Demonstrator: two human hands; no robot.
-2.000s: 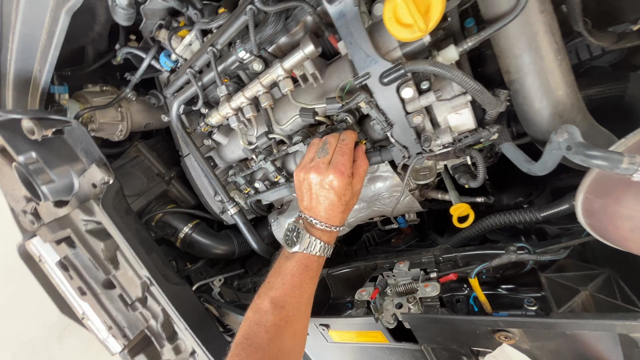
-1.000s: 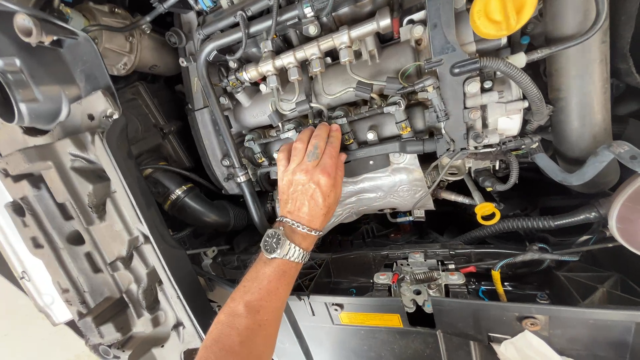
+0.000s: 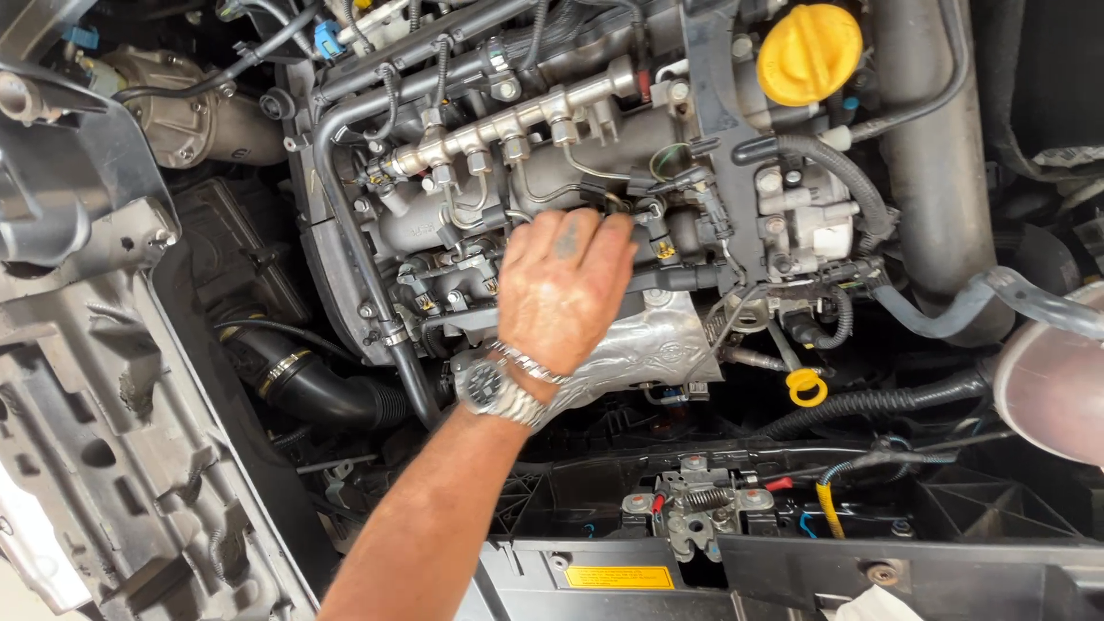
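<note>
My left hand (image 3: 565,280), with a metal watch (image 3: 487,385) and a chain bracelet on its wrist, reaches over the engine. Its fingers curl down among the metal fuel lines and injectors, below the fuel rail (image 3: 535,122). The fingertips are hidden behind the knuckles, so I cannot tell whether they grip anything. A silvery heat shield (image 3: 651,341) lies just below and right of the hand. An injector with a yellow part (image 3: 662,246) stands close to its right side. My right hand is out of view.
A large moulded plastic part (image 3: 95,388) fills the left side. Near the engine are a yellow oil filler cap (image 3: 809,53), a yellow dipstick ring (image 3: 806,388) and a black air hose (image 3: 332,388). The bonnet latch (image 3: 694,509) sits on the front crossmember.
My left hand first shifts left along the injector row, then is farther right over the injectors, with its fingers more curled. The view shifts somewhat.
</note>
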